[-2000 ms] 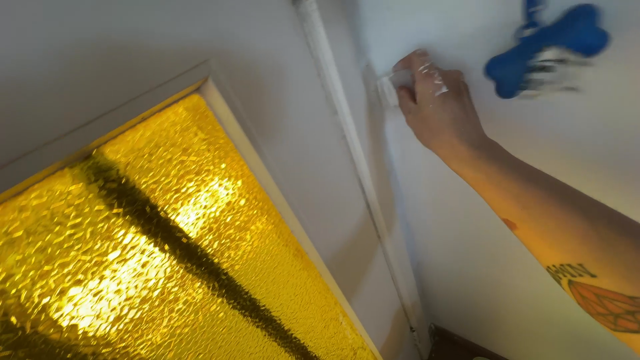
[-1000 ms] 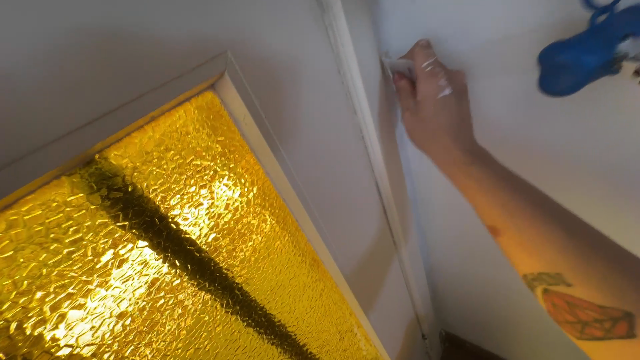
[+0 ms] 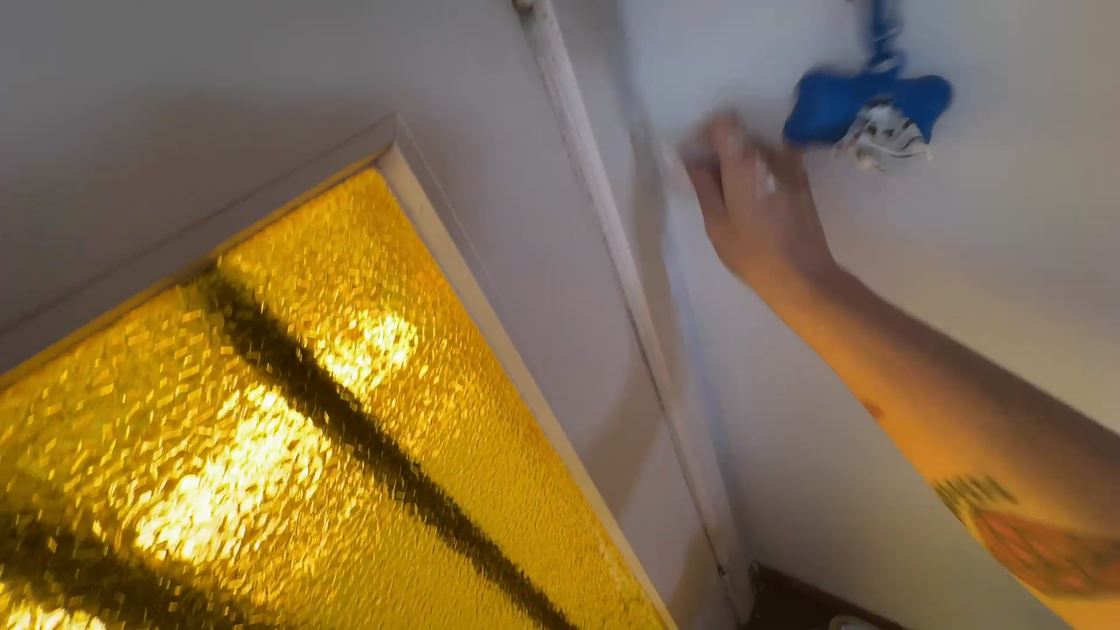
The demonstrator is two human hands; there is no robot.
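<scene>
My right hand (image 3: 761, 201) reaches in from the right, its fingertips at the white wall (image 3: 787, 402) close to the edge of the door frame (image 3: 604, 201). The fingers are bent and blurred around a small white thing, perhaps a cloth or wipe, mostly hidden by them. Just right of the fingers hangs a blue bone-shaped bag dispenser (image 3: 822, 105), with a patterned white bag end (image 3: 884, 131) poking out. My left hand is out of the picture.
A white door (image 3: 490, 114) with a yellow textured glass pane (image 3: 472, 385) fills the left side. Its raised moulding surrounds the glass. A dark floor area (image 3: 787, 604) shows at the bottom, beyond the frame's foot.
My right hand stays by the door frame, its fingers now more blurred. The white thing, plainer between the fingers before, is harder to see. The view has shifted somewhat.
</scene>
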